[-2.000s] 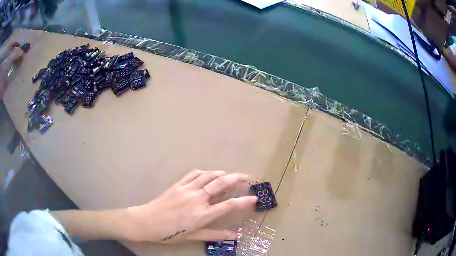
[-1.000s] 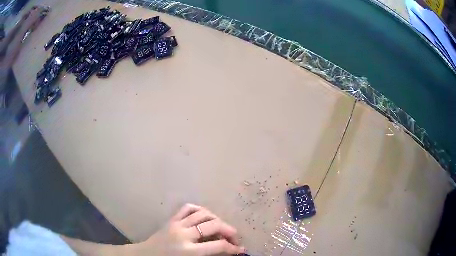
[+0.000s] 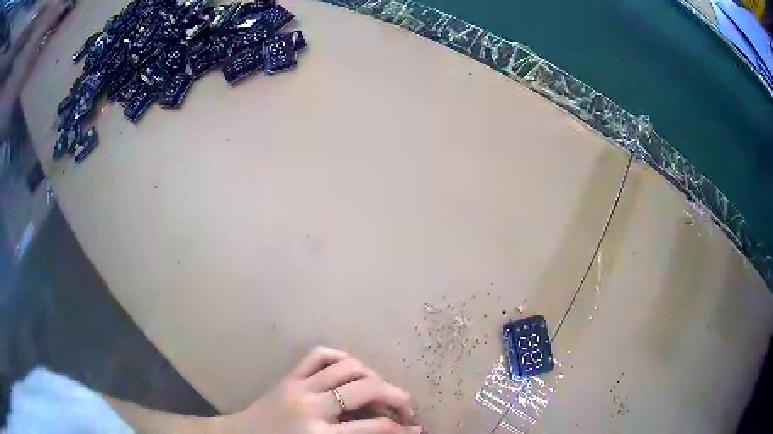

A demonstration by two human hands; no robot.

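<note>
My left hand [image 3: 339,394], with a ring on one finger, lies low at the bottom edge. Its fingers are curled and bunched, and the fingertips reach the picture's edge. Whether it holds anything is hidden. A black display module [image 3: 529,346] lies face up on the tan table to the right of my hand, beside the dark seam, with white digits showing. My hand does not touch it. A large heap of black modules [image 3: 169,52] lies at the upper left. My right hand is not in view.
Dark crumbs [image 3: 445,339] are scattered between my hand and the module. Shiny film with white broken lines [image 3: 515,398] lies just below the module. Crinkled tape [image 3: 542,75] runs along the table edge beside a green surface [image 3: 610,51]. Another person's blurred arm [image 3: 21,51] shows at far left.
My left hand has drawn back from the face-up module to the bottom edge, and its fingers have curled. The module near the film now lies uncovered. The view has shifted, moving the heap up.
</note>
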